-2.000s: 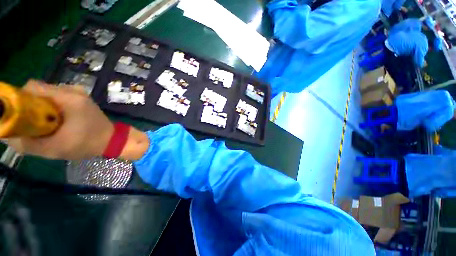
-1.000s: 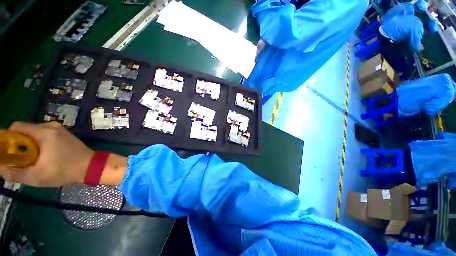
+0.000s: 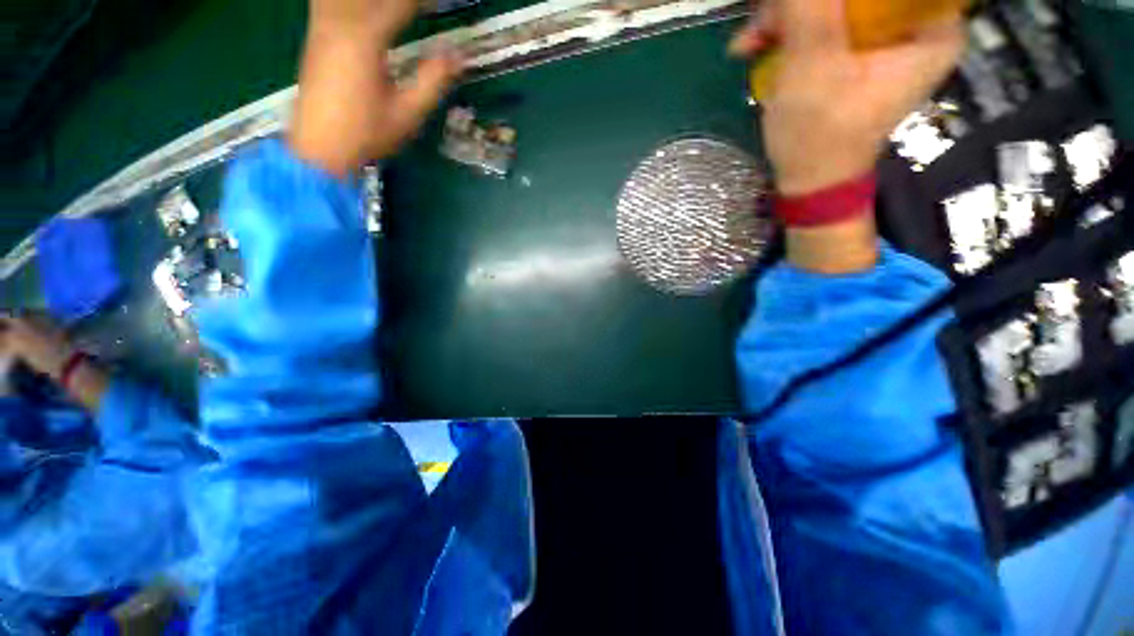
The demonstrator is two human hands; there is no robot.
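Observation:
My left hand is at the top left, its fingertips cut off by the picture's top edge; whether they hold anything is hidden. My right hand, with a red wrist band, grips the yellow-orange electric screwdriver at the top right. The screwdriver is partly cut off by the edge. A small silver board lies on the dark green mat between my hands. The round studded dish lies just left of my right wrist. No phone frame shows clearly.
The black component tray with silver-white boards is at the right. Loose boards lie at the left. A pale edge rail runs behind. A black cable crosses my right sleeve. Another person's hand and a blue object are at the far left.
The view has swung left and down onto the bench. My left hand has come into view. My right hand still holds the screwdriver and now shows at the top right.

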